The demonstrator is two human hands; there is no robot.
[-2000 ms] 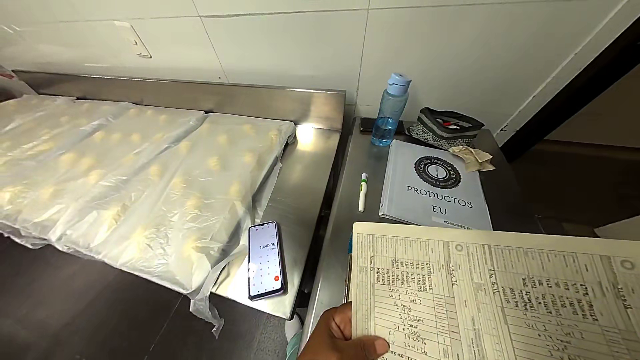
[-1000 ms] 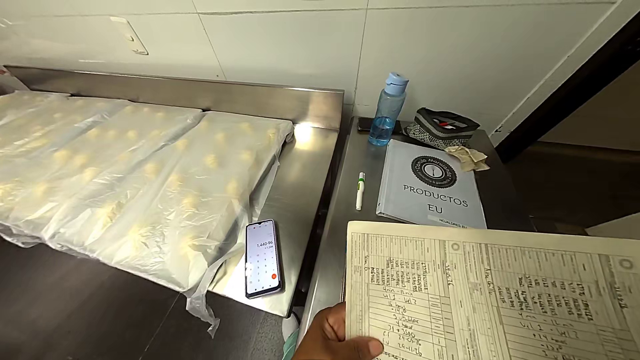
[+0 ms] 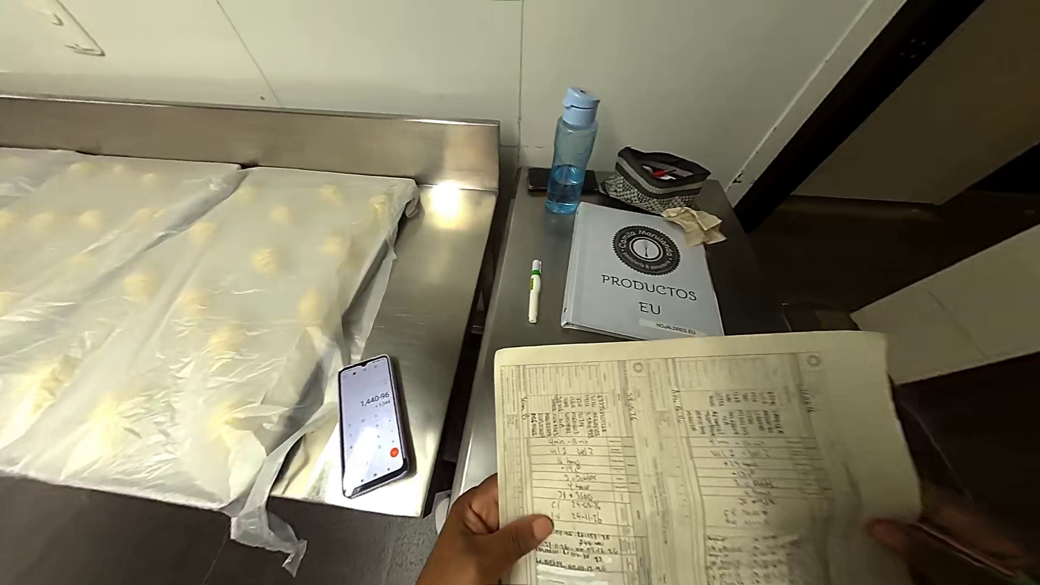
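Observation:
A stack of printed paper forms with handwriting (image 3: 650,487) is held up at the lower right. My left hand (image 3: 491,532) grips its left edge, thumb on top. On the right edge lies the thumb of my right hand (image 3: 934,540), blurred, with a thin, pen-like item partly showing by it. A smartphone (image 3: 374,426) with a calculator on its screen rests face up on the steel table, left of the papers. Beyond the papers are a white hardcover binder (image 3: 642,284) bearing writing and a white correction pen (image 3: 534,291) with a green band.
Trays under plastic sheeting (image 3: 203,309), with pale dough-like pieces beneath, cover the left steel table (image 3: 435,276). At the back of the right table (image 3: 508,284) stand a blue water bottle (image 3: 573,150) and a zip pouch (image 3: 656,180), with a crumpled paper (image 3: 695,226) and a dark flat device (image 3: 538,179).
The paper stack's right edge and my right hand now show in view. My left hand keeps its grip on the papers. The phone, binder and bottle have stayed in place.

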